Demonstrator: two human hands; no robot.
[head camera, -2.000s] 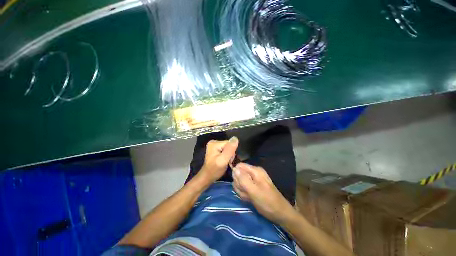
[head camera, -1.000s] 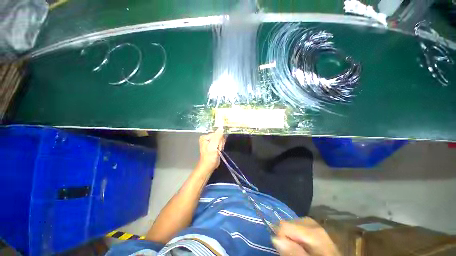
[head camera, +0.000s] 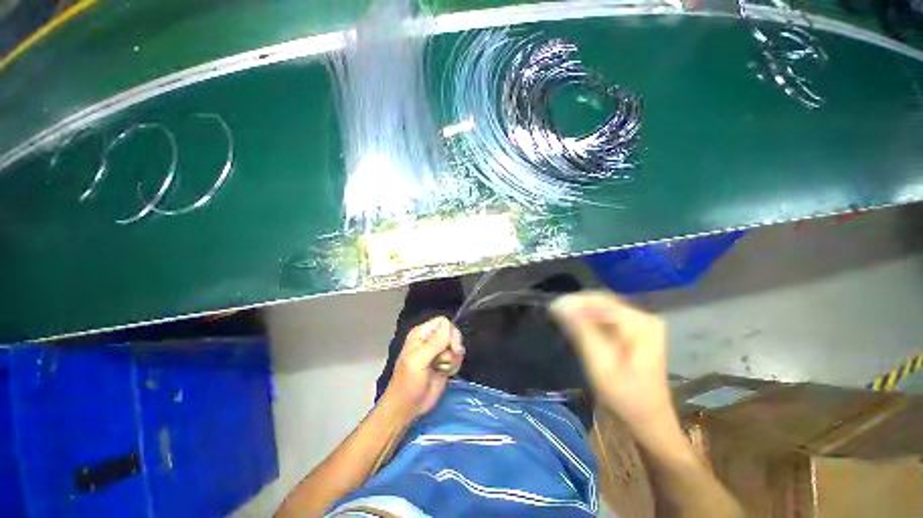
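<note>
My left hand is closed in a fist above my lap, just off the bench's near edge, and grips a thin lead wire. My right hand, slightly blurred, is to the right and a little higher, its fingertips pinching the same strand. The wire runs in a curve between the two hands, and a paler strand rises from the left fist toward the bench edge. What lies inside the left fist is hidden.
On the green bench lie whitish tubing, a dark wire coil, a cream pad at the edge and pale loops. Below are blue bins and brown cartons.
My right hand has risen from the lower right to near the bench edge. My left hand has moved slightly lower. The wire now arcs sideways between them. The view has shifted and tilted.
</note>
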